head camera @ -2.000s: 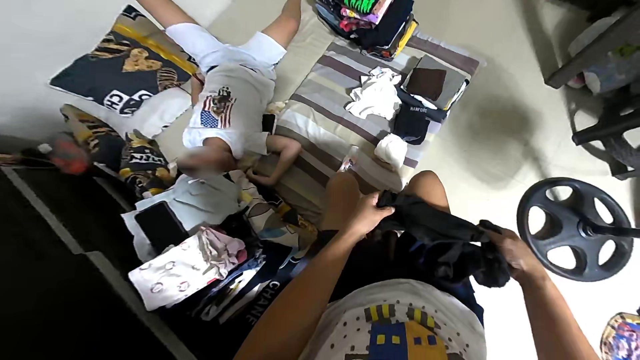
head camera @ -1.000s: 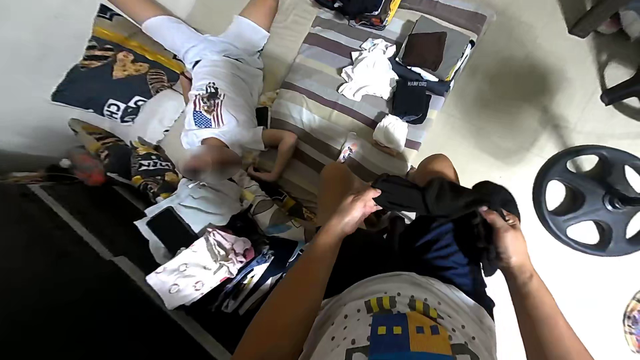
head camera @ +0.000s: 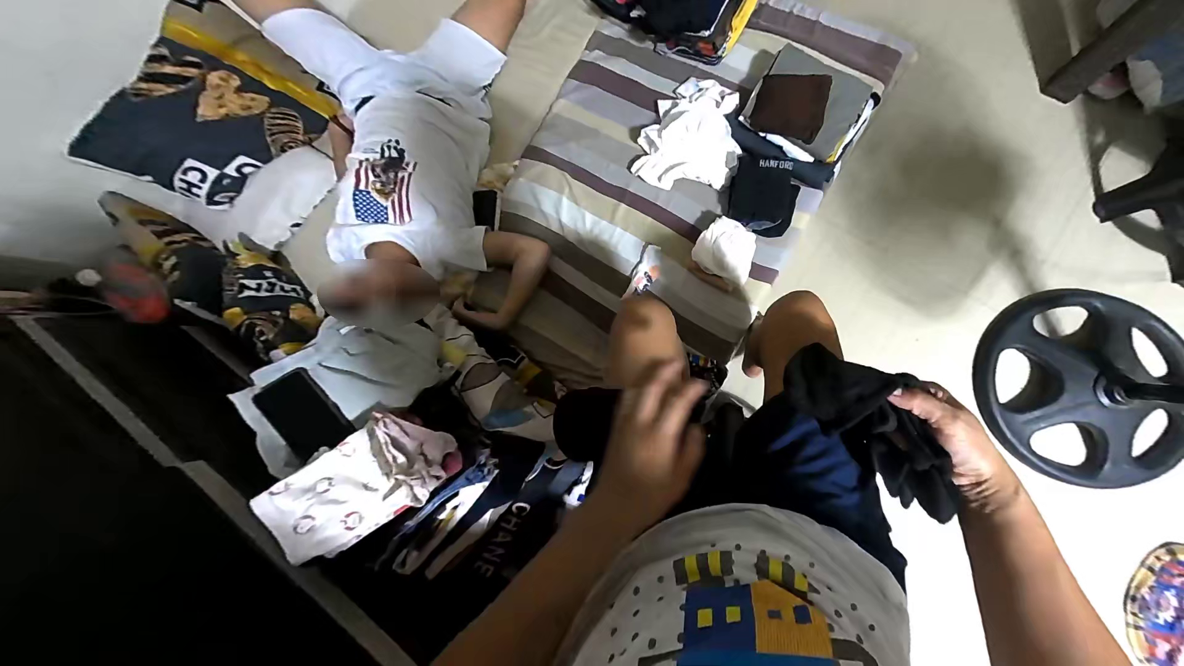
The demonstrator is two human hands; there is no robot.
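Observation:
My right hand (head camera: 953, 444) grips a bunched black cloth garment (head camera: 860, 398) above my right thigh. Over my left thigh is my left hand (head camera: 652, 439), blurred, fingers spread, no longer on that cloth; other black fabric (head camera: 585, 421) lies beside it, and whether the fingers touch it I cannot tell. Beyond my knees, a crumpled white cloth (head camera: 689, 134), a folded black garment (head camera: 763, 190), a white bundle (head camera: 724, 250) and a folded stack with a brown piece on top (head camera: 791, 106) lie on the striped mattress (head camera: 573, 222).
A person (head camera: 416, 157) lies on the bedding at the left. Near them are a patterned pillow (head camera: 213, 102), a dark phone or tablet (head camera: 303, 413) and a pinkish-white printed cloth (head camera: 356, 486). A black weight plate (head camera: 1082, 388) stands at the right; a dark pile of clothes (head camera: 684, 28) is at the top.
My left hand has let go of the black garment and moved away from it. The garment, stretched between both hands before, now hangs bunched from my right hand.

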